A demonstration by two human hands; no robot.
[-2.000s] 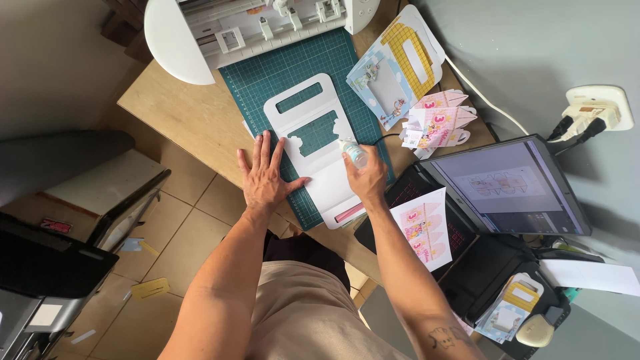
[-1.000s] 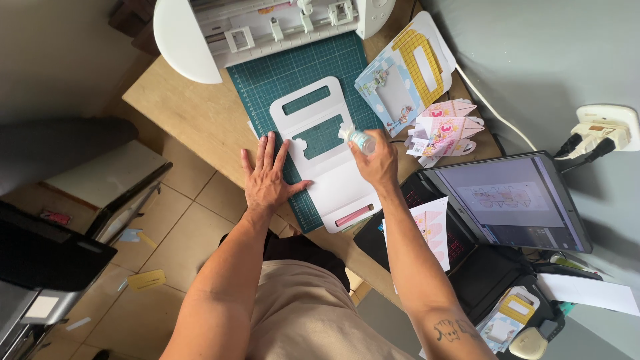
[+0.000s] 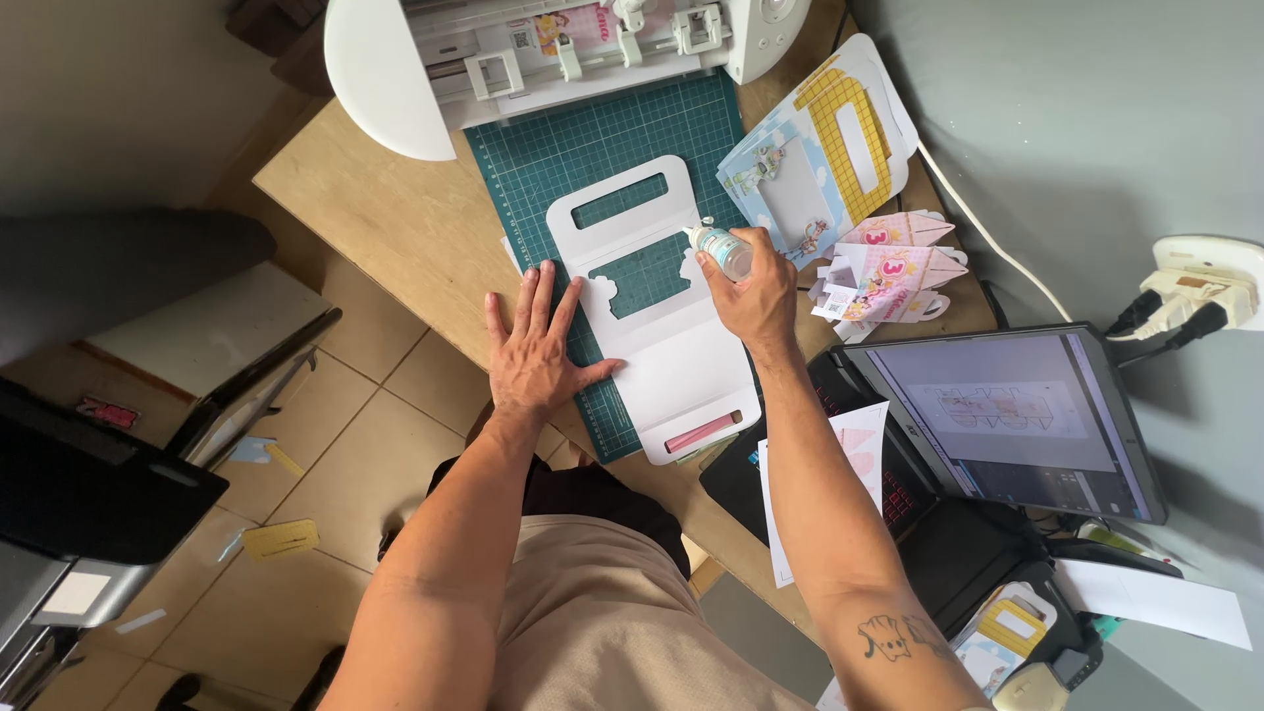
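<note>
A white die-cut card sheet (image 3: pixel 681 360) with handle slots at both ends and a shaped window lies flat on the green cutting mat (image 3: pixel 523 158). My left hand (image 3: pixel 538 346) rests with spread fingers on the mat and the sheet's left edge, holding nothing. In my right hand (image 3: pixel 755 291) is a small clear glue bottle (image 3: pixel 721 249), tilted, its nozzle close above the sheet just right of the window. Whether glue is coming out cannot be told.
A white cutting machine (image 3: pixel 592 59) stands beyond the mat. To the right are stacked printed box cutouts (image 3: pixel 849 138), pink printed pieces (image 3: pixel 889 272), an open laptop (image 3: pixel 1007 425) and a loose printed sheet (image 3: pixel 859 444). A wooden desk edge (image 3: pixel 375 207) runs at left.
My right hand has moved the glue bottle from the window's lower right area up along its right side. My left hand stays flat at the sheet's left edge.
</note>
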